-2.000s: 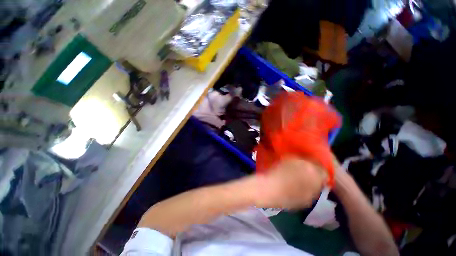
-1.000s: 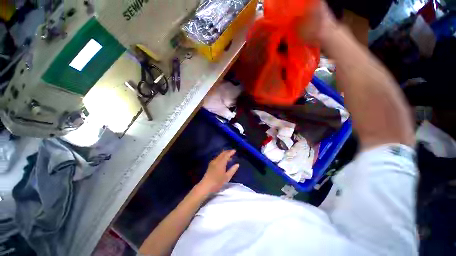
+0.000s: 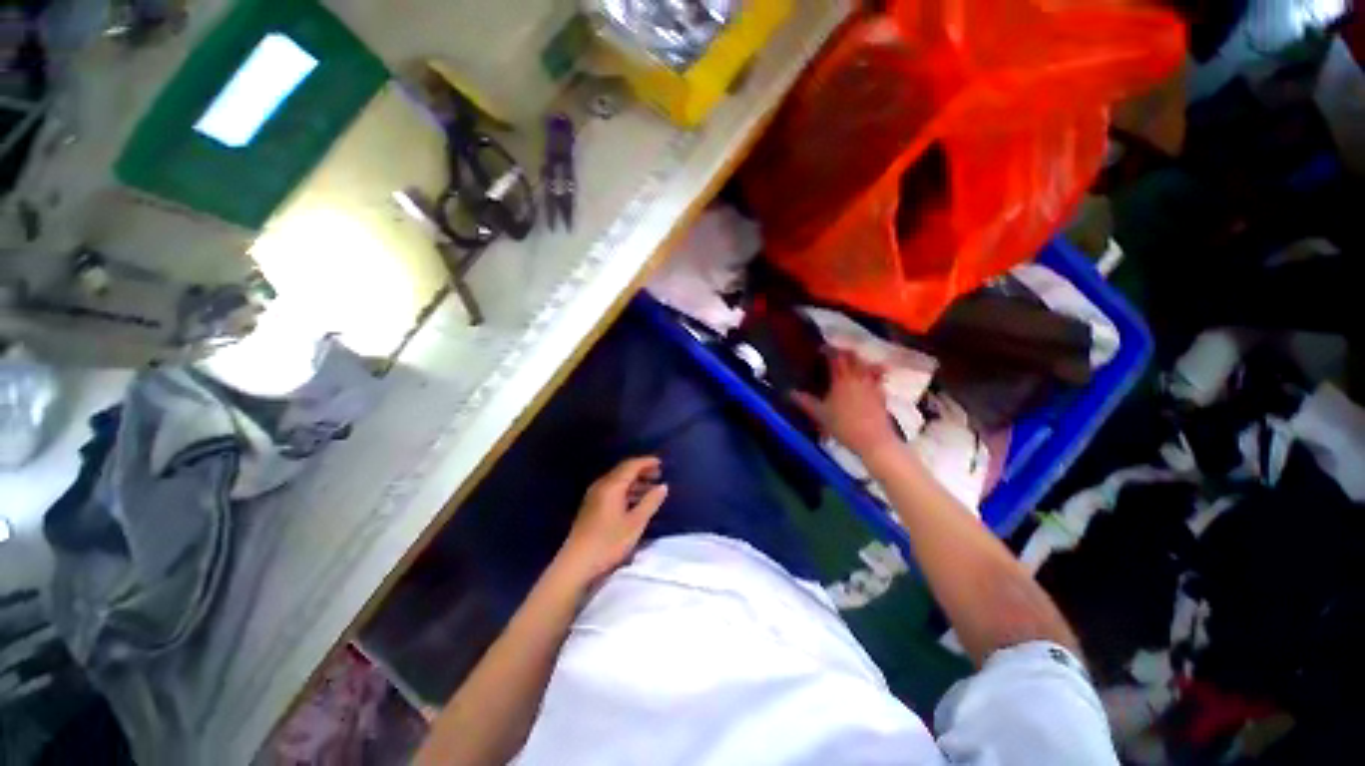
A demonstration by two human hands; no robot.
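My right hand point(image 3: 853, 401) is bare and reaches over the blue bin point(image 3: 1130, 359), its fingers on the white cloth scraps point(image 3: 958, 449); whether it grips any cannot be told. My left hand point(image 3: 617, 509) hangs empty below the table edge, fingers loosely curled and apart. The red plastic bag point(image 3: 958, 150) stands puffed up at the back of the bin, against the table edge, with no hand on it. The grey garment point(image 3: 165, 494) lies bunched on the white sewing table point(image 3: 434, 434) by the machine.
The sewing machine's green panel point(image 3: 255, 105) is at upper left. Black scissors point(image 3: 487, 195) and dark purple snips point(image 3: 559, 172) lie beside its base. A yellow box point(image 3: 719, 75) with clear packets stands at the table's far end. More scraps point(image 3: 1287, 509) cover the floor at right.
My right hand has let go of the red bag and moved down to the scraps. The bag now sits spread out, farther right. My left hand has shifted slightly left and down.
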